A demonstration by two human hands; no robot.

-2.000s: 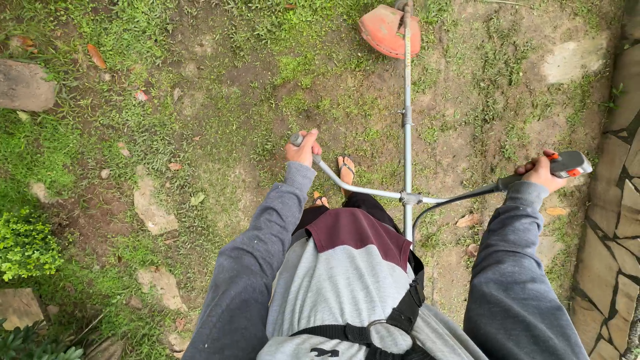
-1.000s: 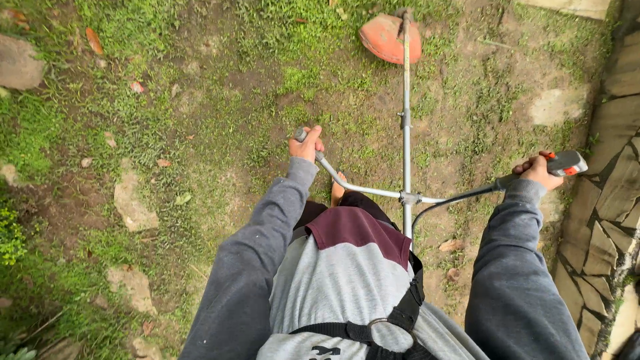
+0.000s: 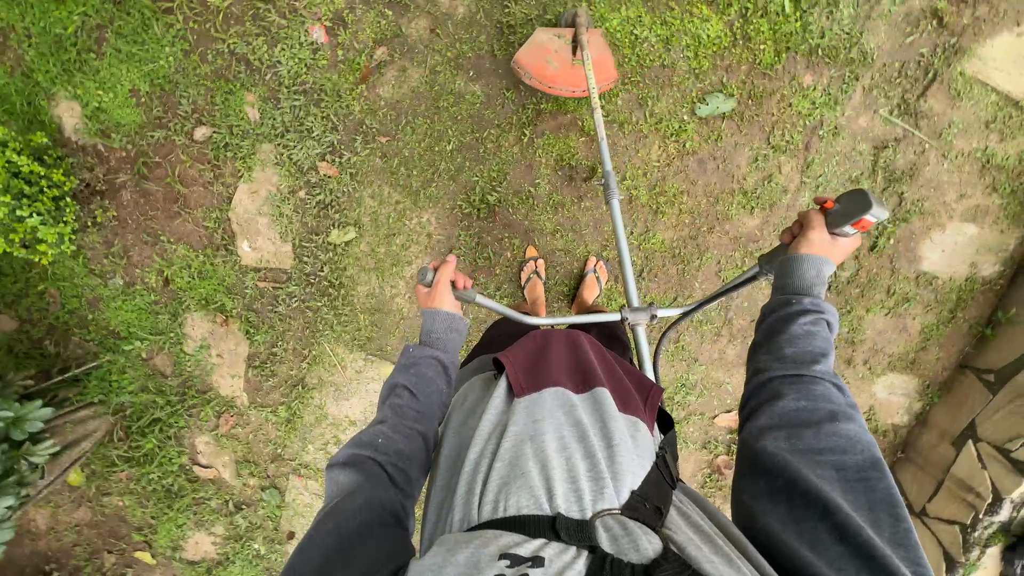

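Observation:
My left hand (image 3: 442,284) is closed around the grey left grip of a brush cutter's handlebar (image 3: 552,320). The right grip, with a black and orange throttle control (image 3: 854,213), is in my right hand (image 3: 818,240). A black cable runs from that grip to the metal shaft (image 3: 620,232). The shaft reaches up the view to an orange cutting guard (image 3: 564,64) low over the grass; the cutting part is hidden or too unclear to make out. A black harness strap (image 3: 552,526) crosses my torso.
My feet in flip-flops (image 3: 534,276) stand side by side on patchy grass and soil. Flat stones (image 3: 260,216) lie at left, near a leafy shrub (image 3: 36,196). A stone-clad edge (image 3: 960,480) runs along the lower right. A green leaf (image 3: 715,105) lies right of the guard.
The guard and shaft have swung left relative to my body. Both feet now show side by side; one second ago only one was partly visible. The view has shifted over the ground.

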